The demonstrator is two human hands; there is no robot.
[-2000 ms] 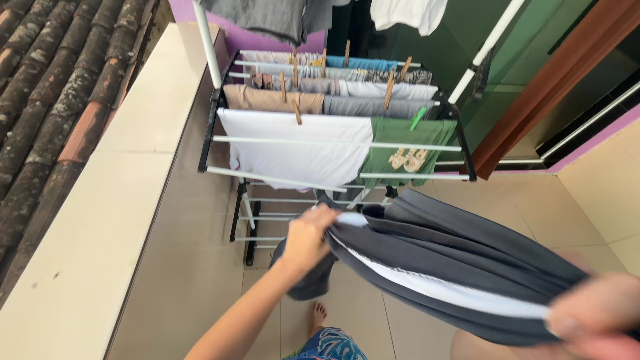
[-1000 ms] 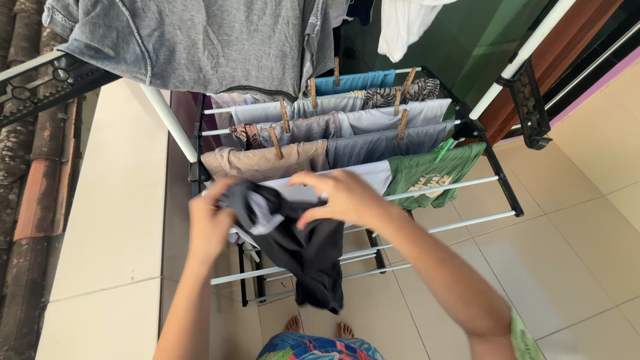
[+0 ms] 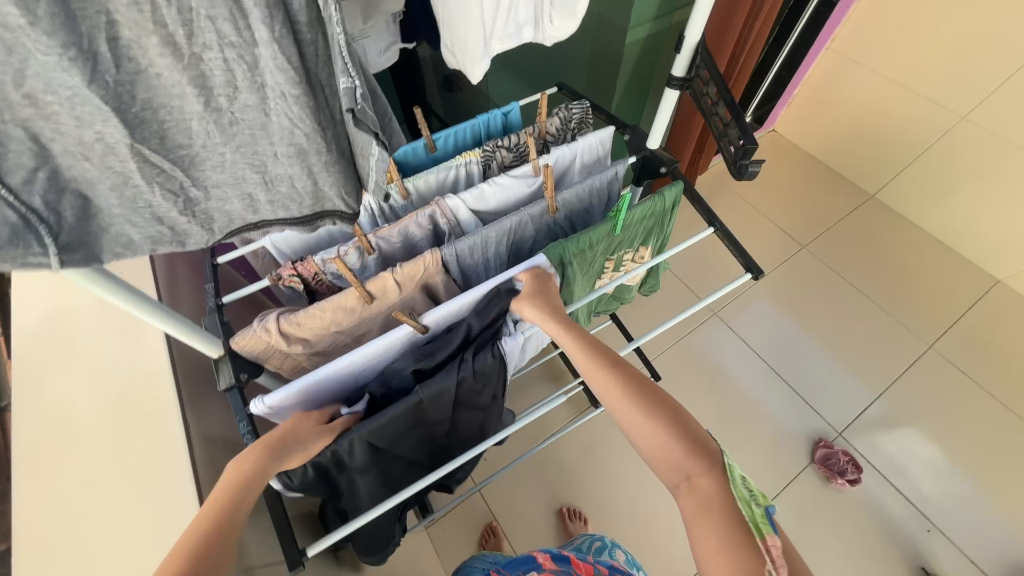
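Note:
A dark garment (image 3: 432, 416) with a light part lies over a front bar of the white and black drying rack (image 3: 520, 426). My left hand (image 3: 308, 438) grips its left upper edge; my right hand (image 3: 534, 298) holds its right upper corner, beside the green printed shirt (image 3: 616, 248). Just behind, a white cloth (image 3: 352, 356) hangs on the adjoining bar with a wooden clothespin (image 3: 410, 322) on it. The fingertips of both hands are partly hidden by cloth.
Beige (image 3: 344, 316), grey and blue clothes hang on the rear bars with several clothespins. A large grey garment (image 3: 176, 120) hangs close at upper left. A pale ledge (image 3: 88, 424) runs along the left. A crumpled pink-purple thing (image 3: 837, 463) lies on the tiled floor.
The dark garment, held bunched up in front of the rack a second ago, is now spread over a front bar. My hands have moved apart along it.

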